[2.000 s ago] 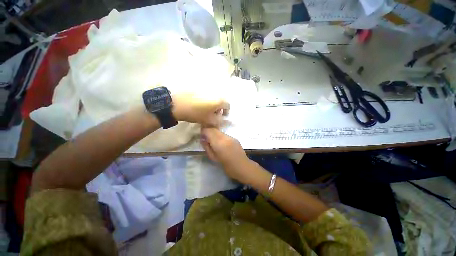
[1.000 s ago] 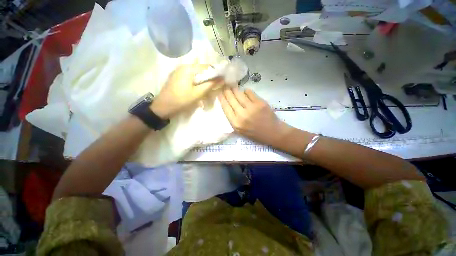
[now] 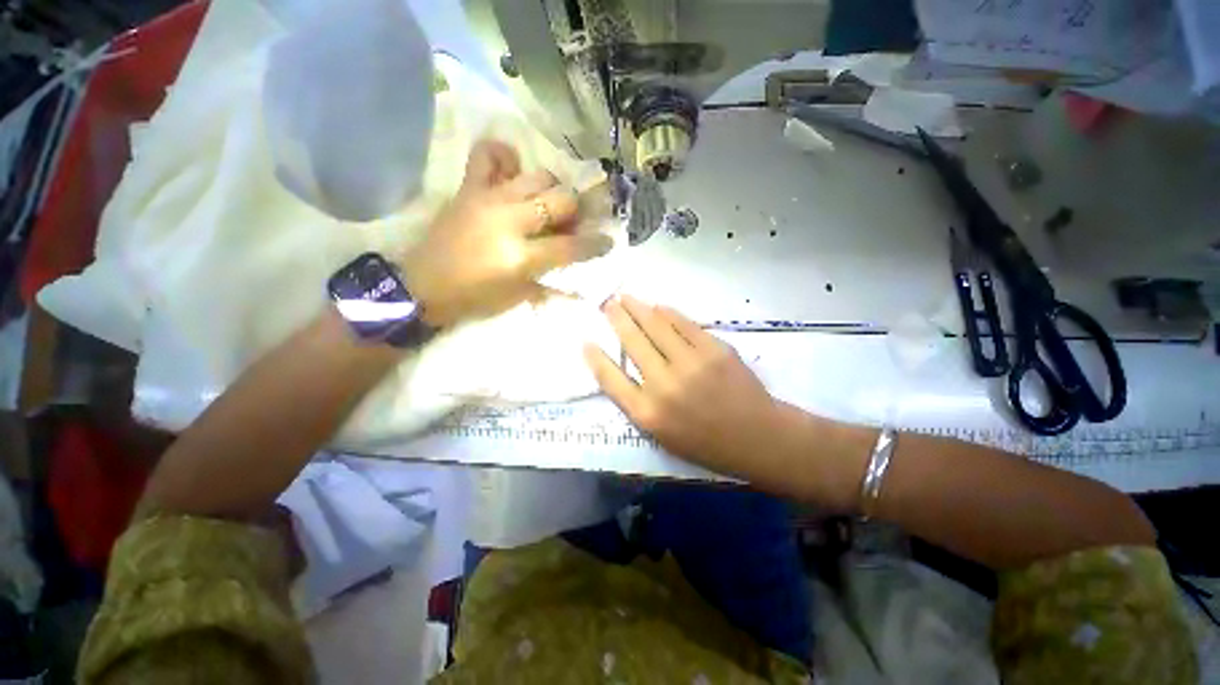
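A large cream fabric lies left of the needle, glaring under the lamp. My left hand is on the fabric beside the presser foot, its fingers bent and pinching at the fabric's edge. My right hand lies palm down with fingers stretched, fingertips on the cream fabric near the front of the bed. Glare hides the edge between the hands. The ribbed knob is just right of the needle.
The machine lamp covers part of the fabric. Black shears and dark snips lie at right. White scraps lie on the bed. A printed ruler runs along the front edge. A red bin is at left.
My right hand has moved back from the presser foot towards the front edge, fingers less close to my left hand. My left hand stays near the foot. The view has shifted slightly.
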